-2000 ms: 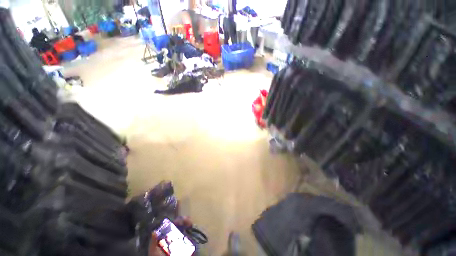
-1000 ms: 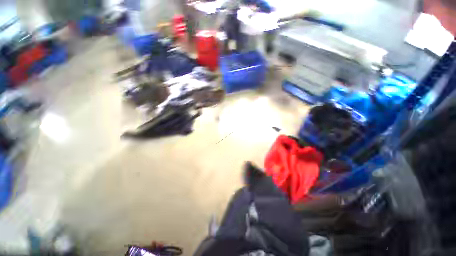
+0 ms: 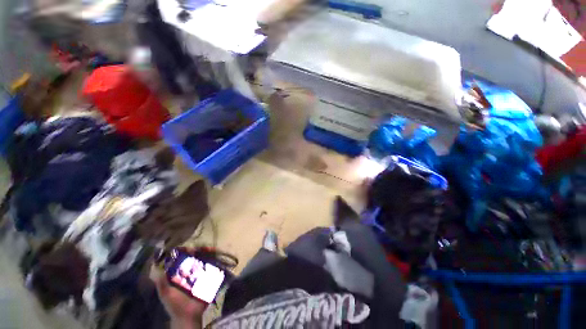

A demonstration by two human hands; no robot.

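My left hand (image 3: 178, 301), at the lower left, is shut on a smartphone (image 3: 198, 279) with a lit screen. The phone is tilted and its screen faces up. A thin black loop (image 3: 221, 258) shows just beyond the phone; what it belongs to is unclear. My right hand is not in view. My dark top with pale lettering fills the bottom middle and hides what lies below. The picture is blurred.
Heaped dark and pale cloth (image 3: 112, 199) lies on the left. Beyond are a red stool-like object (image 3: 122, 96) and a blue crate (image 3: 239, 154) with dark contents. A pale-topped table (image 3: 366, 54) stands behind. Blue plastic bags (image 3: 498, 157) and black cloth (image 3: 408, 202) are on the right.
The view has moved past the dark garment racks and turned right. The cloth heap and blue crate are much nearer. The phone and my left hand show more fully than one second ago.
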